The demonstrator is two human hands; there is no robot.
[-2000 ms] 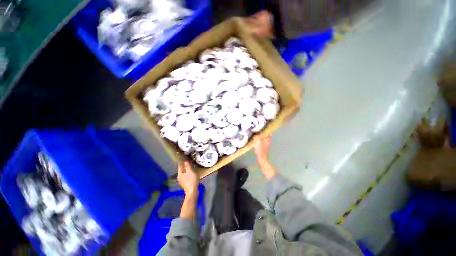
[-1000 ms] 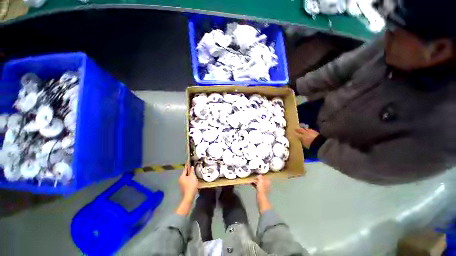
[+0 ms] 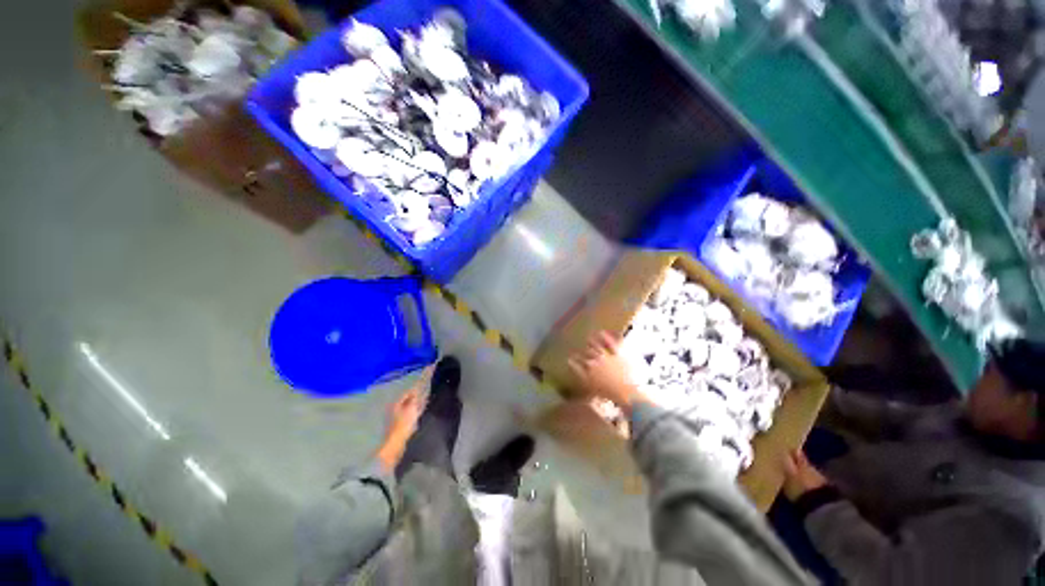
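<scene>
The cardboard carton (image 3: 808,418), heaped with small white rounded shells (image 3: 699,355), is tilted in view at the lower right. My right hand (image 3: 602,369) is on its left wall, with the fingers over the cardboard. My left hand (image 3: 403,421) is away from the carton, just below the blue stool (image 3: 335,337), and holds nothing. Another person's hand (image 3: 802,472) is at the carton's right side. The underside of the carton is hidden.
A large blue bin (image 3: 487,229) of white discs with black leads stands ahead. An open carton (image 3: 246,172) of white parts is beyond it. A smaller blue bin (image 3: 831,338) adjoins my carton. The green conveyor (image 3: 791,97) runs at right, where a person (image 3: 951,492) leans in.
My left hand has let go of the carton and moved left towards the stool. My right hand has shifted to the carton's left wall. The view has turned left, so the carton appears lower right.
</scene>
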